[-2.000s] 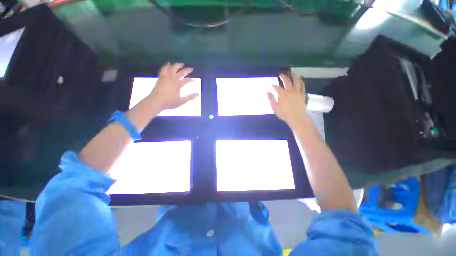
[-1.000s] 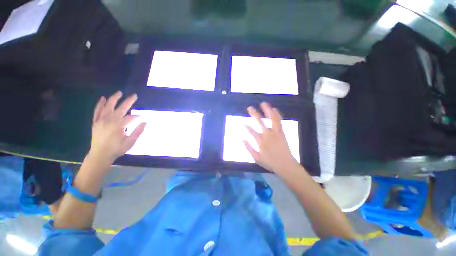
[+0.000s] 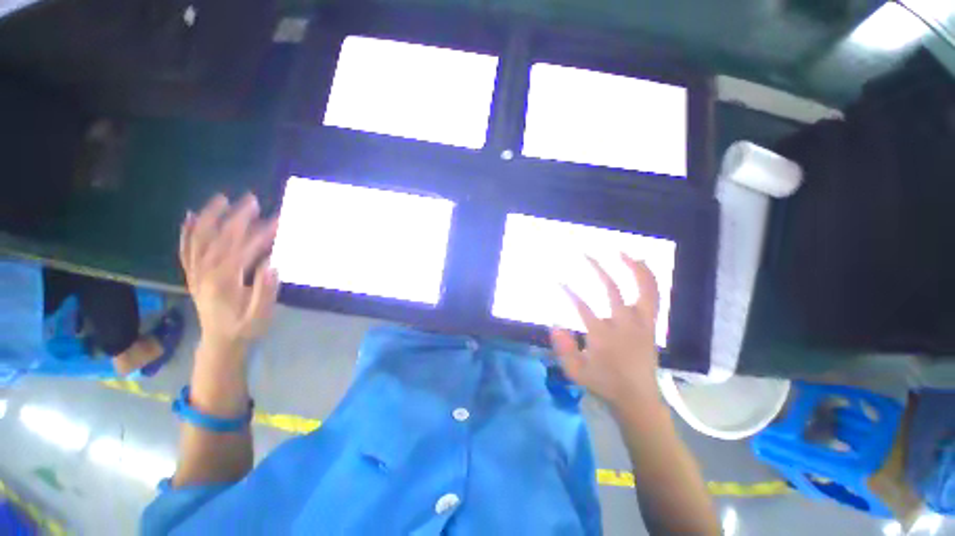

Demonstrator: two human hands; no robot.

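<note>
Four tablet units with plain white lit screens lie in black foam trays [image 3: 476,188], two behind and two in front. The back left screen [image 3: 413,91] and back right screen [image 3: 605,118] are uncovered. My left hand [image 3: 227,267], with a blue wrist strap [image 3: 213,410], is at the left edge of the front left screen [image 3: 363,240], fingers apart, holding nothing. My right hand [image 3: 618,330] is over the lower right part of the front right screen [image 3: 545,267], fingers spread and empty. I cannot tell whether its fingertips touch the glass.
A white roll [image 3: 762,170] right of the trays has a strip [image 3: 736,283] hanging over the bench edge above a white bucket [image 3: 728,406]. Black foam stacks stand at right [image 3: 874,225] and left. A blue stool [image 3: 833,440] and parts of other people show beyond the bench.
My hands moved from the back screens to the front ones, then my right hand shifted toward the right part of its screen. The view has also shifted, so the trays appear higher and farther right.
</note>
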